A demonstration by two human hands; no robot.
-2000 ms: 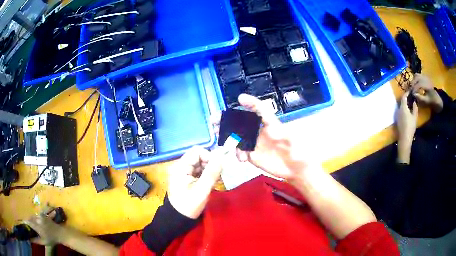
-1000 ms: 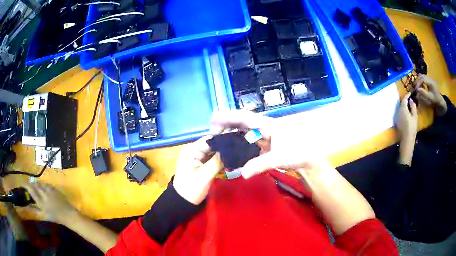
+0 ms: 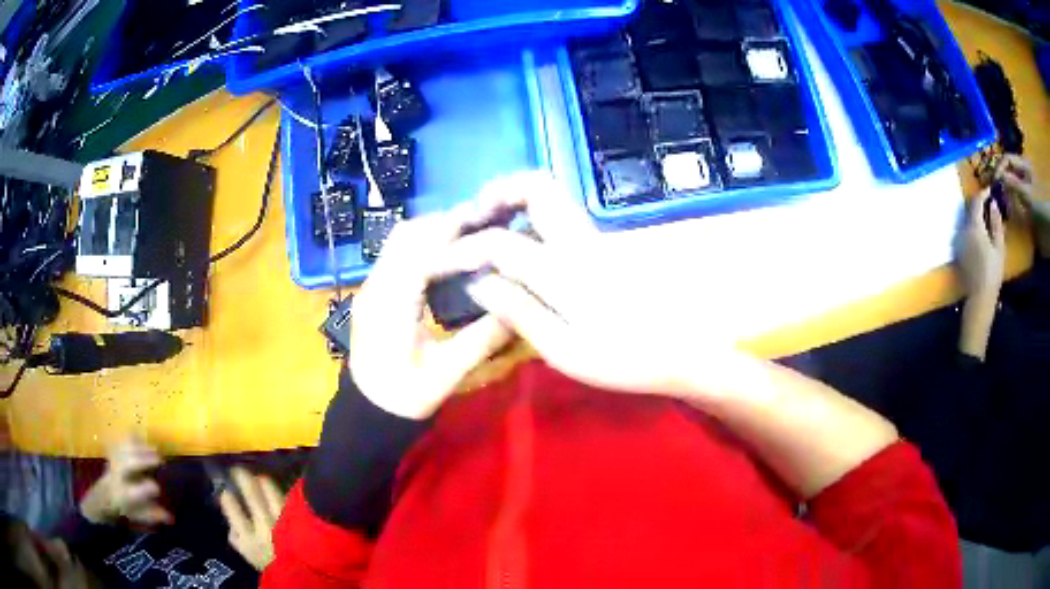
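Note:
A small black housing (image 3: 454,297) is held between my two hands, close in front of my red top. My left hand (image 3: 403,311) grips it from the left side. My right hand (image 3: 564,305) is bent over it from the right, its fingers on the housing. Most of the housing is hidden by the fingers. A small bluish piece (image 3: 522,223) shows at the fingers above it.
A blue tray (image 3: 302,247) ahead left holds several wired boards. Another blue tray (image 3: 714,198) holds rows of black shells. A black power box (image 3: 175,236) and a screwdriver (image 3: 115,350) lie left. A closed unit (image 3: 337,326) lies beside my left hand. Neighbours' hands show at both sides.
My hands have closed around the housing, which was more exposed before. The view has shifted, so the trays appear higher and further right. The left neighbour's screwdriver now lies on the table, out of the hand.

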